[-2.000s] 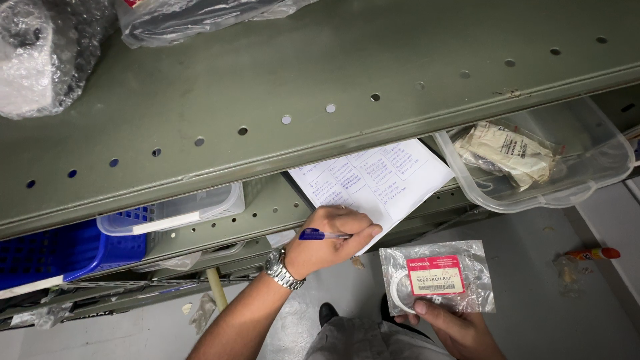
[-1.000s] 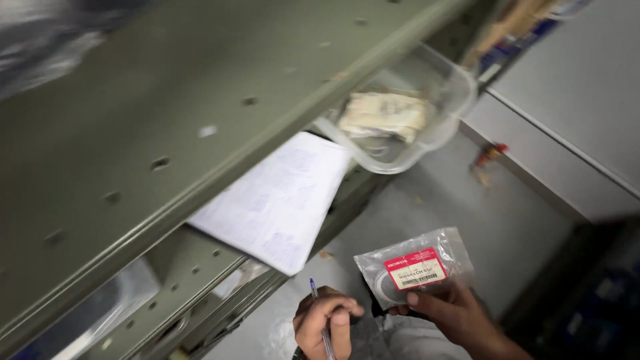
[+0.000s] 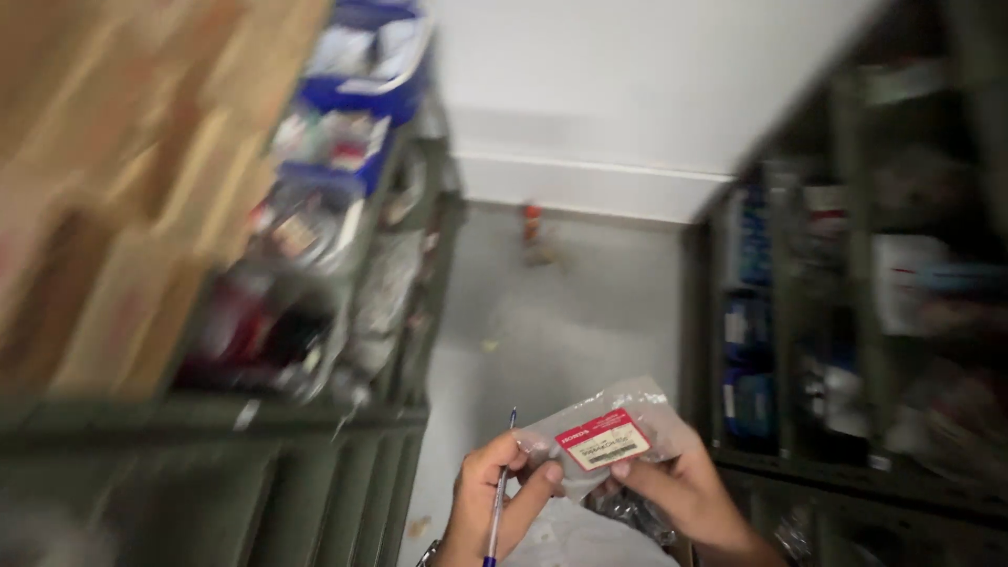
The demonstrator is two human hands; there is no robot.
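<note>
Low in the middle of the head view, a clear plastic parts bag (image 3: 602, 437) with a red and white Honda label is held by both hands. My left hand (image 3: 504, 488) pinches the bag's left edge, and a ballpoint pen (image 3: 498, 504) rests across its fingers, tip upward. My right hand (image 3: 681, 492) grips the lower right of the bag, thumb on the front near the label. What lies inside the bag is hard to make out. Below the hands, other clear plastic packaging (image 3: 634, 512) is partly hidden.
Metal shelving with blue bins (image 3: 362, 90) and bagged parts stands at left, beside cardboard boxes (image 3: 102, 181). Dark shelves holding blue packages (image 3: 748, 398) line the right. Between them runs a grey floor (image 3: 567, 331), with an orange object (image 3: 531, 223) near the white wall (image 3: 598, 94).
The view has swung far round to the aisle, and the paper on the shelf is out of sight. My left hand, earlier at the paper with the pen, has come to the bag and now holds it too.
</note>
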